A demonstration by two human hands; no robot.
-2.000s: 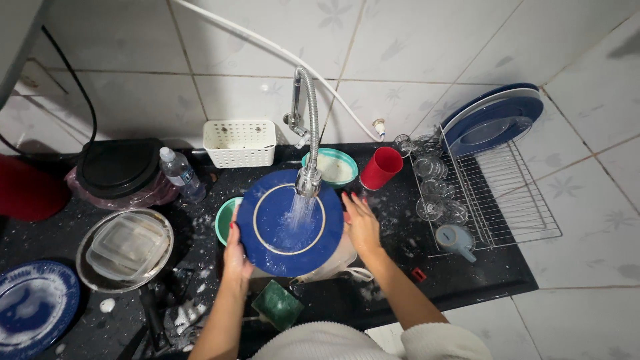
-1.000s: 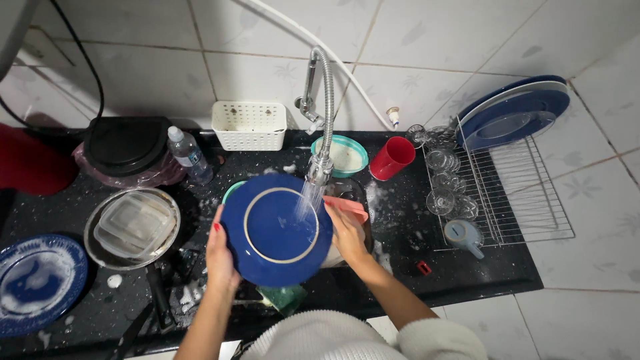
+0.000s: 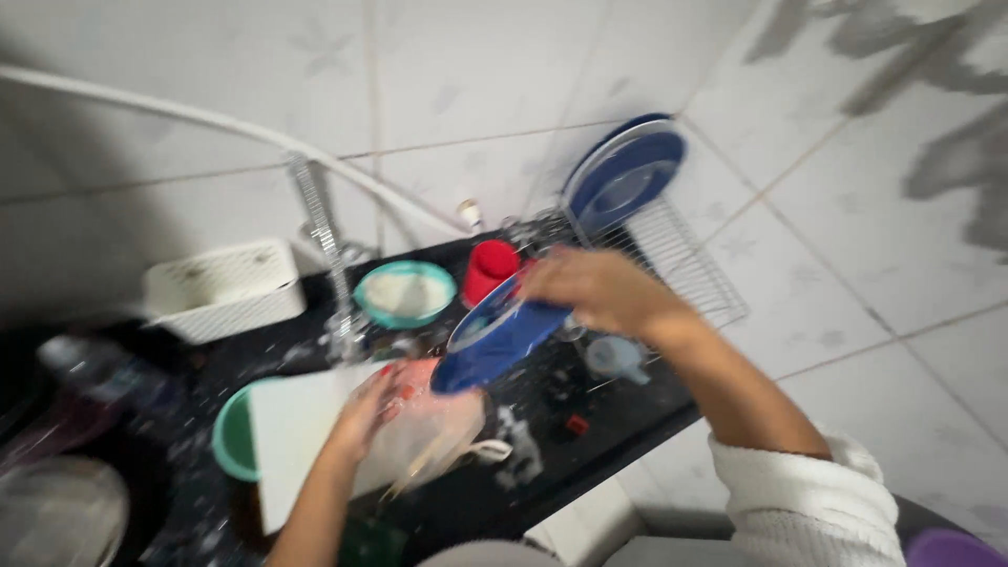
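My right hand [image 3: 602, 291] grips the upper edge of a blue plate [image 3: 512, 342], which is tilted beside the wire dish rack [image 3: 685, 252]. Over the sink, my left hand [image 3: 374, 409] has its fingers apart against a pinkish translucent item [image 3: 441, 402] and a white board [image 3: 295, 441]; whether it grips either is blurred. Left of the hands hangs the flexible metal faucet [image 3: 319, 220]. Behind the held plate stands a red cup [image 3: 490, 272]. Blue plates [image 3: 630, 173] lean upright in the rack.
A teal bowl [image 3: 405, 295] with pale contents and a white perforated basket [image 3: 224, 291] stand along the wall. A green bowl [image 3: 236, 433] is left of the board. A plastic bottle [image 3: 102, 366] and a round pan [image 3: 59, 512] are farther left. A small pale-blue jug [image 3: 618, 358] sits by the rack.
The blue plate has left the faucet's stream and moved right toward the rack, now tilted in my right hand alone. My left hand has let go of it. The view has swung right.
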